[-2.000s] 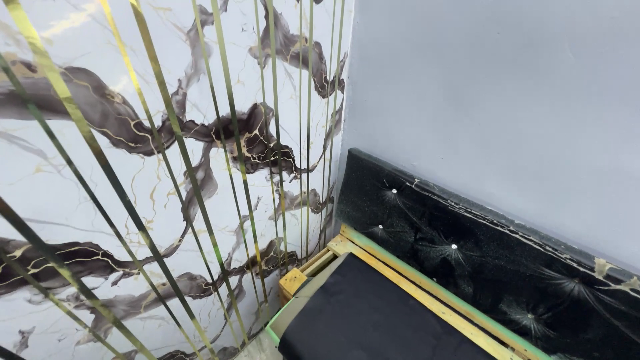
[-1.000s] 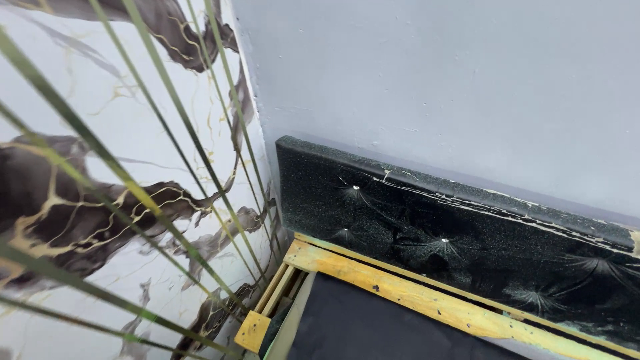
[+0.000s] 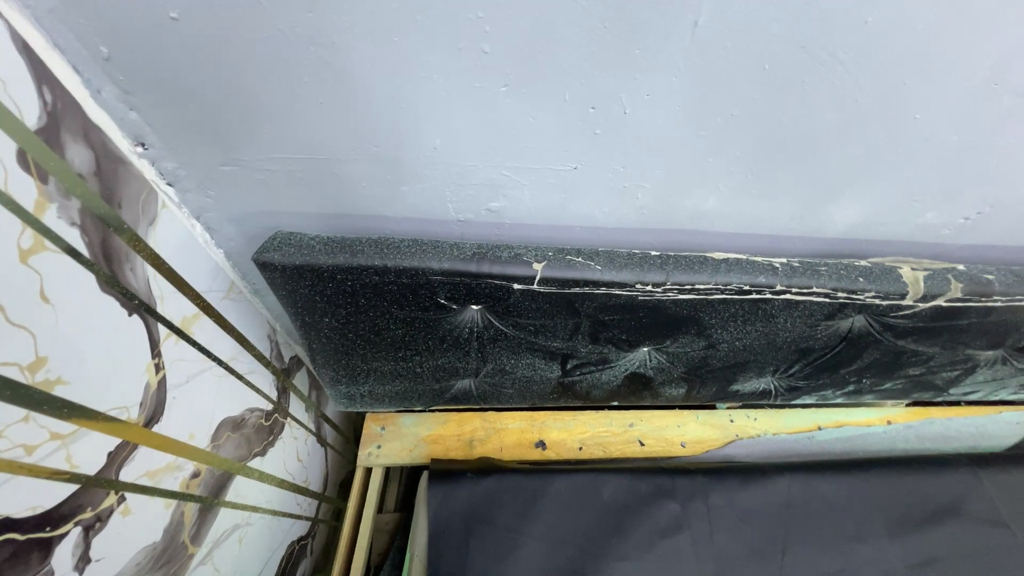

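Neither my left hand nor my right hand shows in the head view. A black tufted headboard [image 3: 384, 328] with cracked, peeling upholstery stands along the pale wall. Below it runs a yellow-painted wooden rail [image 3: 560, 436], chipped and partly pale green toward the right. A dark sheet-like surface [image 3: 680, 520] lies against the near side of the rail and fills the lower right. What lies beneath that surface is hidden.
A marble-patterned wall panel [image 3: 232, 448] with gold-coloured strips [image 3: 192, 308] is on the left. It meets the pale grey-blue wall [image 3: 520, 104] in the corner. Narrow wooden slats [image 3: 364, 520] run down from the rail's left end.
The view has swung right and come closer to the headboard and the rail's left end. Nothing else has plainly moved.
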